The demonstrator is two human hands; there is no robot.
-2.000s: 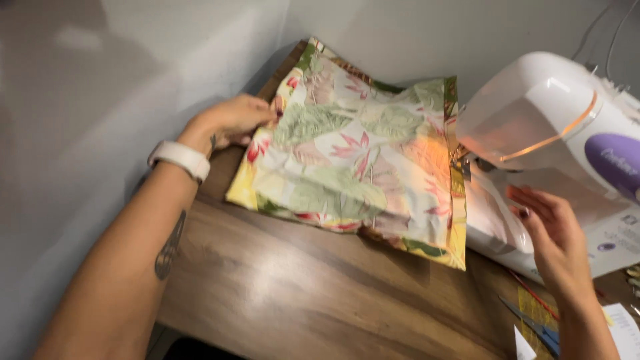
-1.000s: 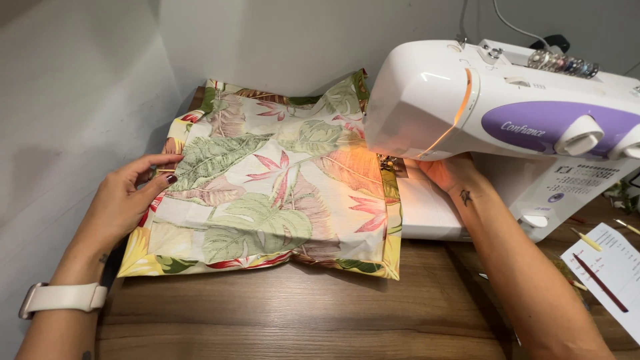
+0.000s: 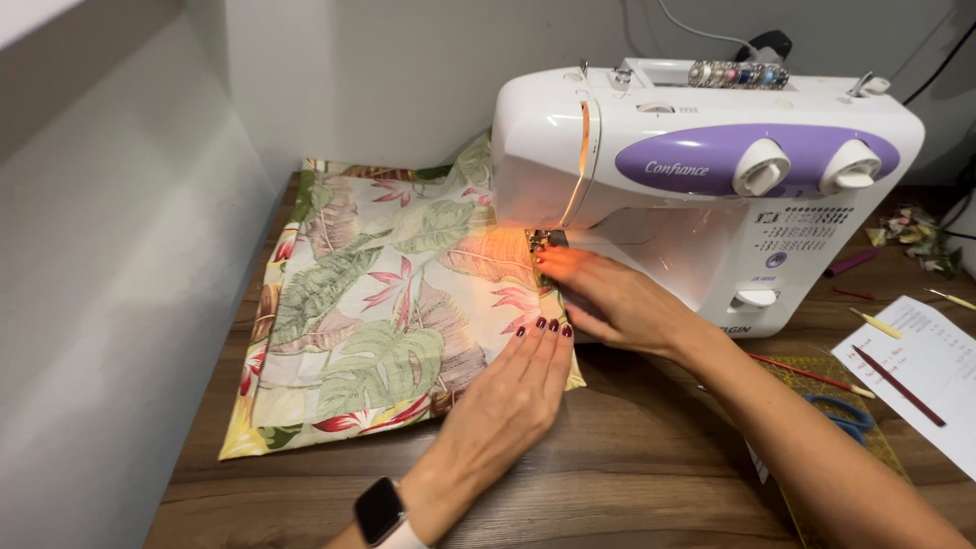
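A leaf-and-flower print fabric piece (image 3: 381, 305) with folded borders lies wrong side up, its right edge at the presser foot (image 3: 540, 238) of a white and purple Elgin sewing machine (image 3: 671, 152). My left hand (image 3: 511, 396) rests flat on the fabric's lower right part, fingers extended, gripping nothing. Beside the lit presser foot, my right hand (image 3: 610, 297) has its fingertips on the fabric's right edge; whether it pinches the cloth is hard to tell. The needle itself is not clearly visible.
Right of the machine lie a written sheet (image 3: 915, 381), a dark red pencil (image 3: 900, 385), a seam ripper-like tool (image 3: 877, 323), and blue-handled scissors (image 3: 842, 415) on a yellow gridded ruler (image 3: 877, 450). Fabric scraps (image 3: 919, 236) sit behind. Walls stand left and behind the wooden table (image 3: 343, 496).
My left hand has let go of the fabric's left edge and moved right onto its lower right part. My right hand, partly behind the machine head before, now shows beside the presser foot.
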